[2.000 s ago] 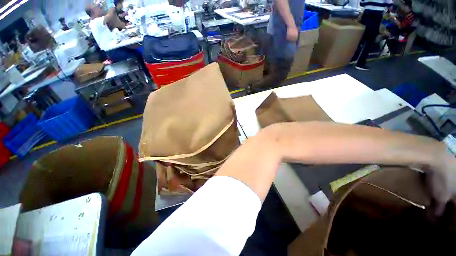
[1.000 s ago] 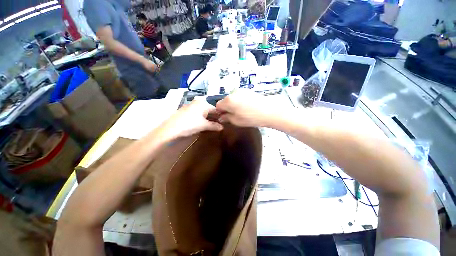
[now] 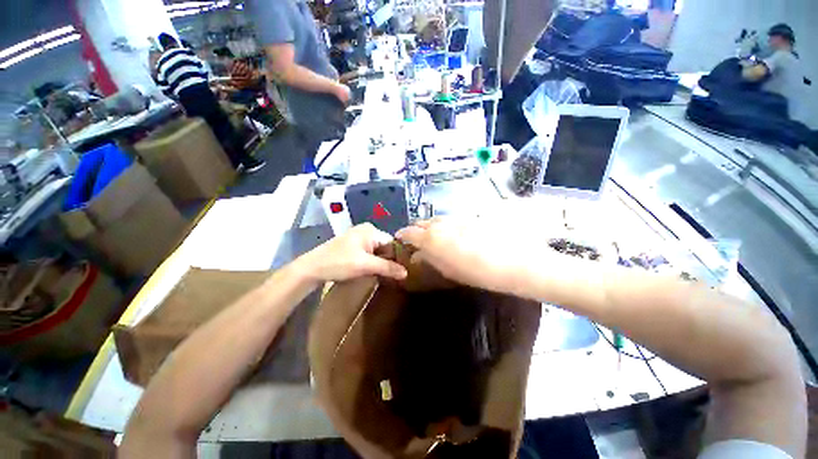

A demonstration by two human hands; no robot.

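Observation:
A brown bag body [image 3: 359,394] stands open in front of me, its dark inside facing up toward the camera. A gold zipper line runs down its left inner side, and a small pale label shows inside. My left hand [image 3: 354,255] pinches the far rim of the bag with thumb and fingers. My right hand [image 3: 439,251] grips the same rim just beside it, the fingertips of both hands close together. Whether a small part is between the fingertips cannot be told. The sewing machine head [image 3: 378,204], with a dark grey front plate and red logo, is just beyond the hands.
A flatter brown bag piece [image 3: 193,309] lies on the white table [image 3: 229,235] at the left. A control panel [image 3: 585,151] stands at the upper right, near a plastic bag of hardware [image 3: 527,170]. Small dark parts and a black cable lie at the right. People are in the background.
One second ago the bag was held closer to me and lower left in view; it has opened wider. The view has shifted, showing more of the machine head. Both hands still hold the rim.

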